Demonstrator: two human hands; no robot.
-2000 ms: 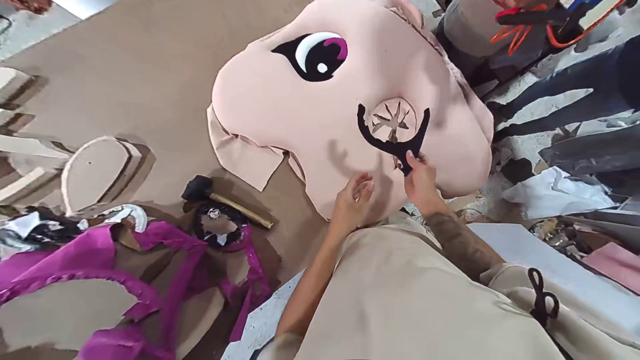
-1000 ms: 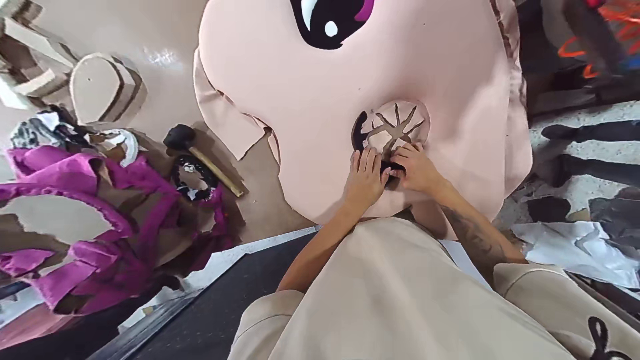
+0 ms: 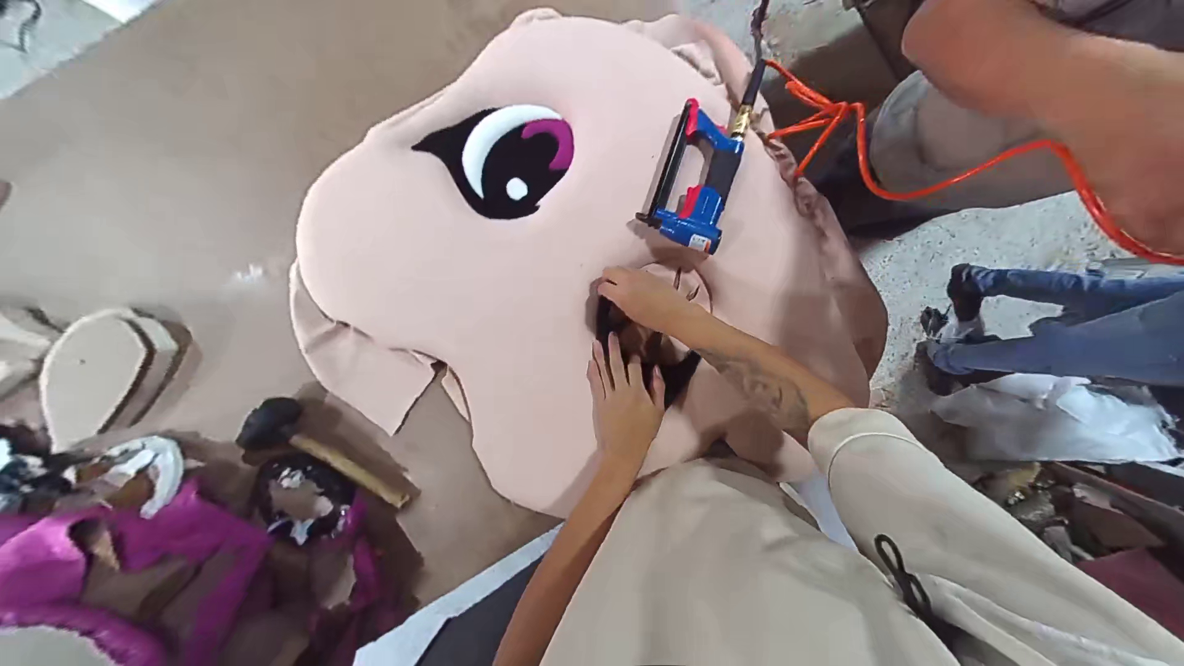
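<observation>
A large padded panel (image 3: 527,324) covered in pale pink fabric lies before me, with a black, white and magenta eye (image 3: 518,162). A curved black piece (image 3: 683,377) rests around the lower left of a round opening (image 3: 689,282) whose fabric is slit. My left hand (image 3: 627,398) lies flat over the black piece, fingers spread. My right hand (image 3: 652,301) is curled over its upper end; the fingertips press at its edge, partly hiding it. Just above the opening, a blue and red pneumatic stapler (image 3: 698,185) lies on the panel, joined to an air hose.
A mallet (image 3: 342,462) lies left of the panel, near magenta fabric pieces (image 3: 157,546) and rounded pale shapes (image 3: 92,375). At the upper right an orange hose (image 3: 971,176) runs past another person's arm (image 3: 1045,83). Another person's jeans-clad legs (image 3: 1064,333) show at the right.
The black piece, held up in my right hand two seconds ago, now lies against the panel by the opening. The stapler now lies on the panel, where it was not before.
</observation>
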